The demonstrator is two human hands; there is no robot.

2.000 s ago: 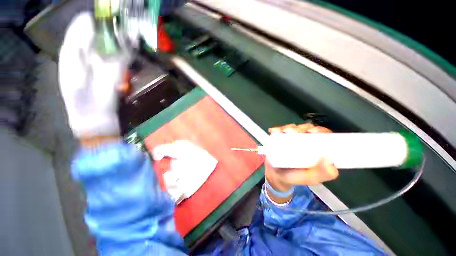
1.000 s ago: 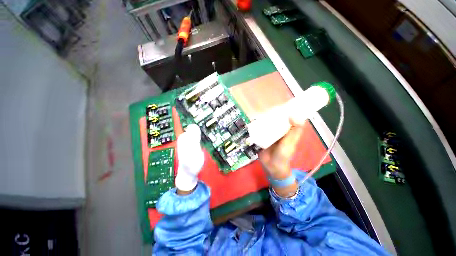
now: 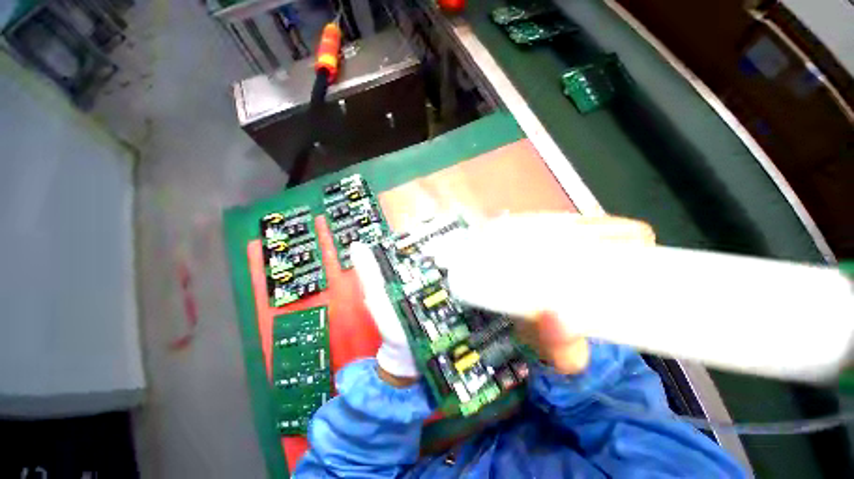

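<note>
My left hand [image 3: 380, 313], in a white glove, holds a green populated circuit board [image 3: 433, 318] by its left edge, tilted over the mat. The board carries black parts with yellow bits. My right hand [image 3: 562, 342], with bare fingers, is wrapped around a fat white dispensing syringe [image 3: 674, 290], which looks overexposed. The syringe's front end is over the board's upper right part. Its needle tip cannot be made out. A clear air hose [image 3: 777, 427] runs low at the right.
More circuit boards lie on the red mat [image 3: 351, 323]: populated ones [image 3: 293, 256] [image 3: 353, 213] and a face-down one [image 3: 301, 370]. A conveyor [image 3: 655, 159] with boards [image 3: 592, 84] runs at right. A metal box [image 3: 356, 112] and an orange-handled tool [image 3: 328, 51] are beyond the mat.
The held board has come closer to me and tilted up. The syringe has swung to point left and looks larger. A populated board now shows on the mat beyond my glove.
</note>
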